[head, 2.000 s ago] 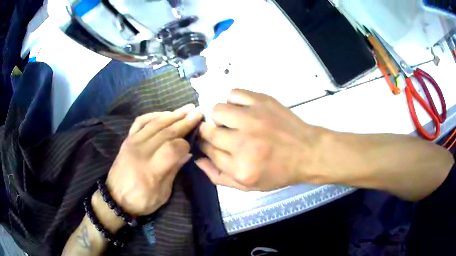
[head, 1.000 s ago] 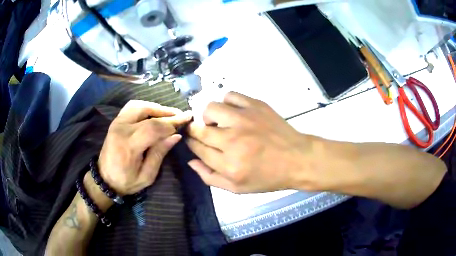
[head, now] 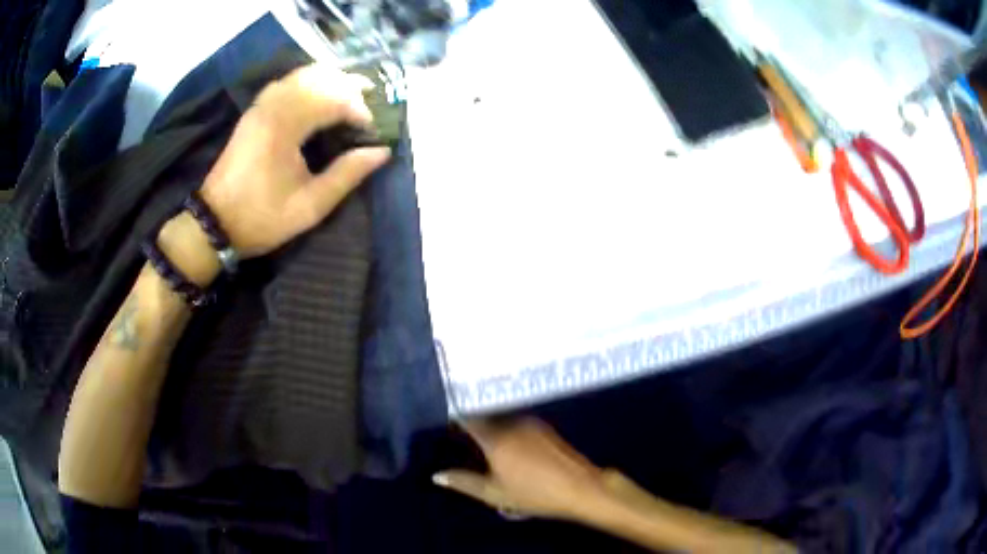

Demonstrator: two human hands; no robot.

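The striped dark cloth (head: 314, 314) lies bunched at the left, with a dark navy band (head: 395, 292) along its right side, running from the machine's needle area down over the table edge. My left hand (head: 287, 162) rests on the cloth just below the machine head (head: 400, 27), thumb apart from the fingers; whether it pinches cloth is unclear. My right hand (head: 530, 465) is blurred, below the table's front edge near the band's lower end; its fingertips are partly hidden, so its hold cannot be told.
A black smartphone (head: 698, 76) lies on the white table. Red-handled scissors (head: 877, 206) and a wooden-handled tool (head: 788, 103) lie right of it. An orange cord loop (head: 952, 281) hangs at the right edge. A ruler scale (head: 649, 352) lines the front edge.
My right hand has left the seam beside my left hand and moved down below the table edge. My left hand has moved up closer to the machine. The view has shifted, showing the machine head higher.
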